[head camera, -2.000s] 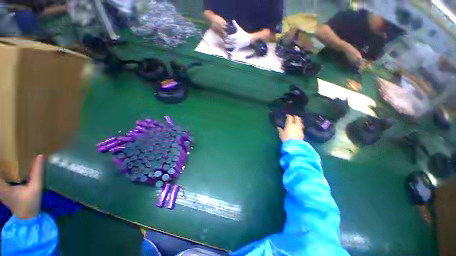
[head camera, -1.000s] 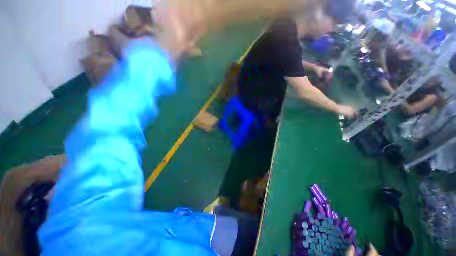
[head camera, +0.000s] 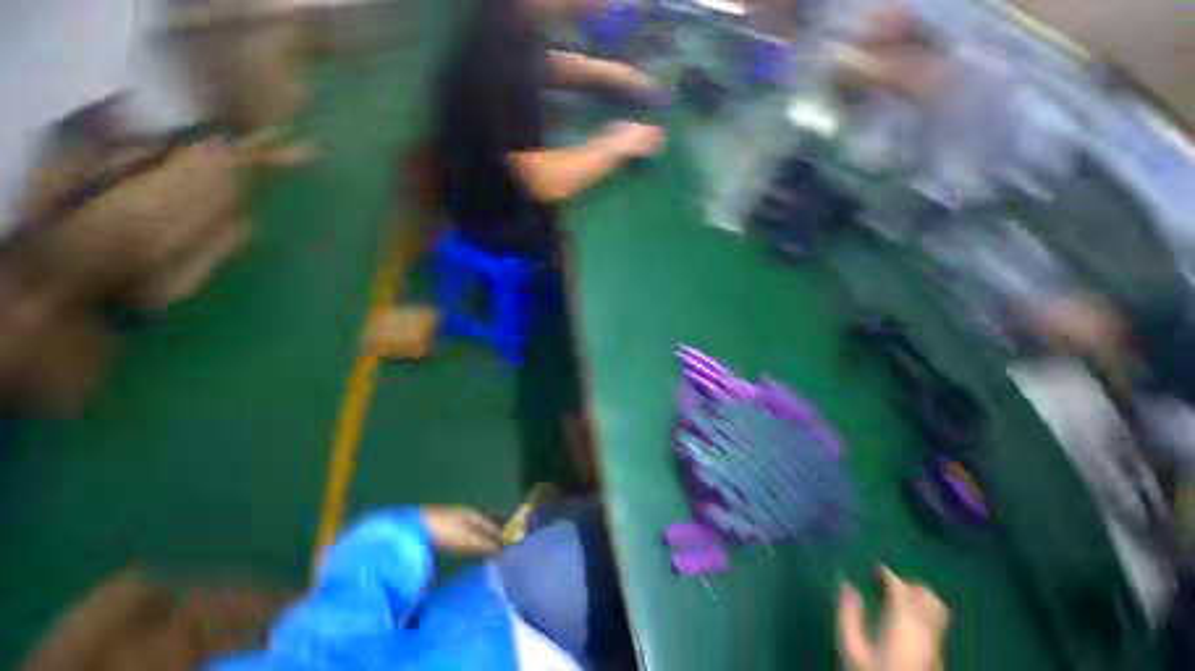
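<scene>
A dense heap of purple cells (head camera: 767, 459) with grey-green ends stands on the green bench, with a few cells at its near edge. My right hand (head camera: 898, 629) is at the bottom edge, over the bench to the right of the heap, partly cut off. Its thumb and fingers are apart and nothing shows in it. My left hand (head camera: 465, 530) is low beside my lap, left of the bench edge. It is blurred, and its grip cannot be made out. A black housing (head camera: 954, 492) with a purple cell in it lies right of the heap.
The green bench (head camera: 655, 282) runs away from me. A person in dark clothing (head camera: 485, 131) works at its left side by a blue stool (head camera: 485, 288). Blurred brown cartons (head camera: 170, 216) stand on the floor at left, beyond a yellow line. Black parts and other people's arms are at right.
My left arm has dropped from high in the picture to near my lap, and the blurred brown shape by that hand is gone. More of my right hand shows. The view has swung left since the earliest frame.
</scene>
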